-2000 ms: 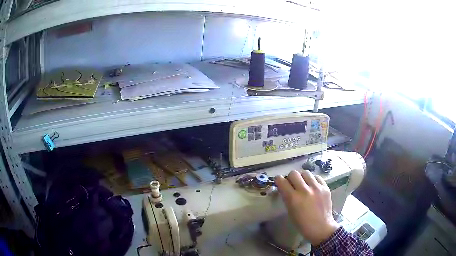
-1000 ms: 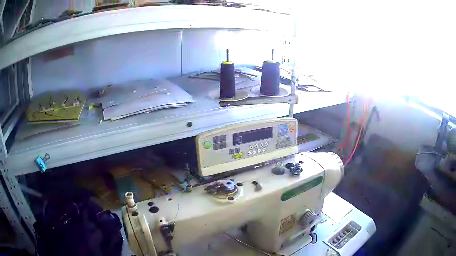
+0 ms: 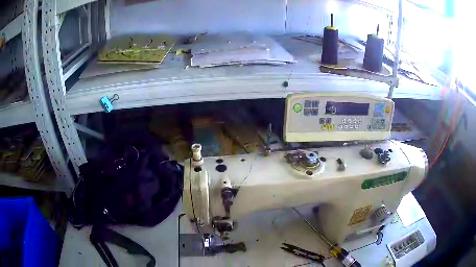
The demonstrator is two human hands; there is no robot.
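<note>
Neither of my hands is in the picture. The cream sewing machine head [image 3: 271, 182], with a green label, spans the middle and right. Its presser foot and needle area [image 3: 207, 241] is at the left end, above the grey needle plate [image 3: 191, 245]. A dark brown metal bar [image 3: 229, 247] lies right of the foot. Black thread snips [image 3: 302, 252] lie on the table, and a screwdriver [image 3: 344, 257] with a black-and-yellow handle lies to their right. A pile of dark workpieces [image 3: 128, 187] sits left of the machine, with a dark band [image 3: 122, 241] in front of it.
A blue plastic bin [image 3: 26, 229] is at the lower left. The control panel [image 3: 339, 119] stands behind the head. Two dark thread cones [image 3: 330, 47] stand on the shelf [image 3: 209, 91], along with stacked boards. A teal binder clip [image 3: 107, 103] is on the shelf edge. White uprights [image 3: 49, 94] stand at left.
The hand that was on top of the machine two seconds ago is out of view. The camera has turned left and down, bringing the needle area, snips, screwdriver and blue bin into view.
</note>
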